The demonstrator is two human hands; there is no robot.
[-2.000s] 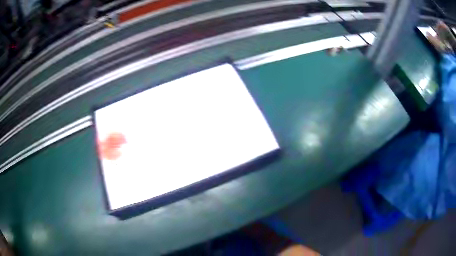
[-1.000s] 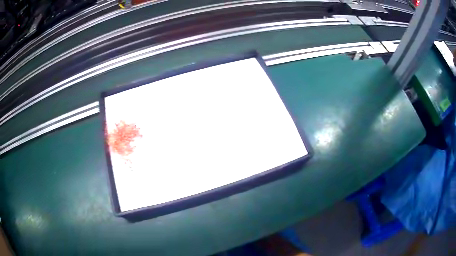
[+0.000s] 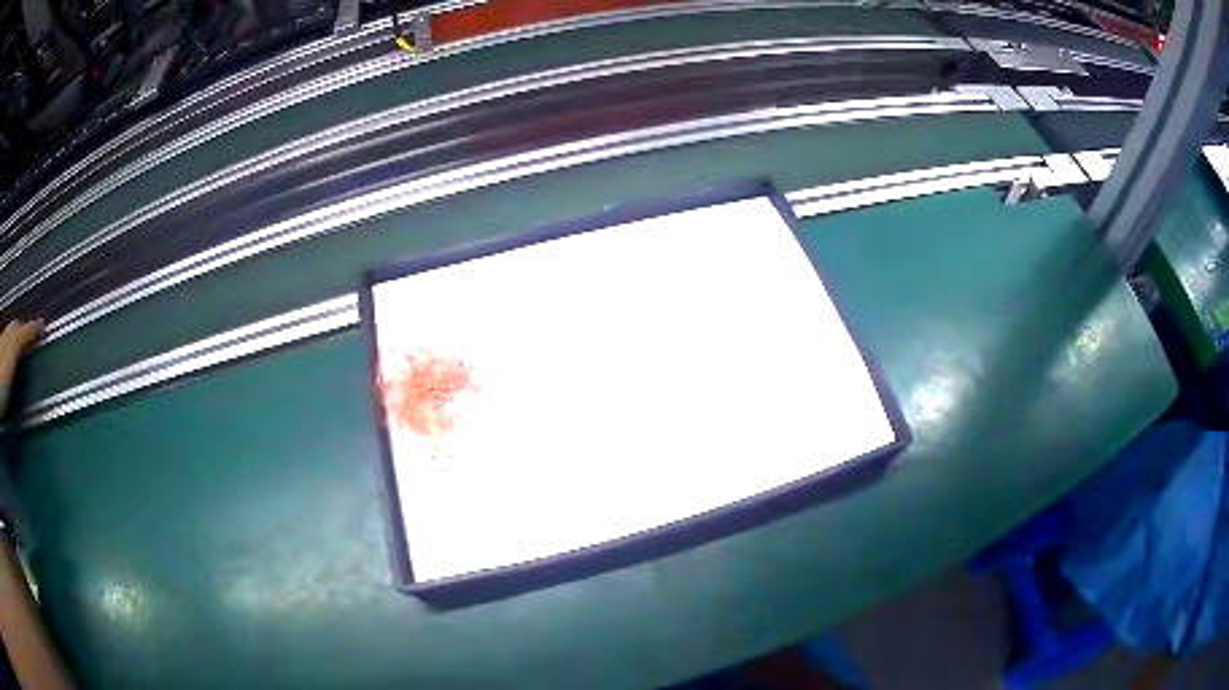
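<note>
A large bright white tray or light pad [image 3: 634,391] with a raised black rim lies tilted on the glossy green worktop [image 3: 243,526]. A loose heap of tiny orange-red components [image 3: 429,391] lies at its left side, with a few specks scattered below. My left hand [image 3: 16,348] shows only in part at the far left edge, by the conveyor rail; the forearm with a bracelet shows lower down, and the wrist area between is cut off. I cannot tell whether it holds anything. My right hand is not in view.
Aluminium conveyor rails [image 3: 539,155] run behind the tray, with an orange-red strip [image 3: 539,16] at the back. A grey metal post [image 3: 1170,135] stands at right. A person's blue smock [image 3: 1159,539] and a blue stool [image 3: 1035,593] are at lower right.
The camera view has shifted, so the tray now appears further right. My left hand and forearm have come into view at the left edge. The component heap looks sharper but unmoved on the tray.
</note>
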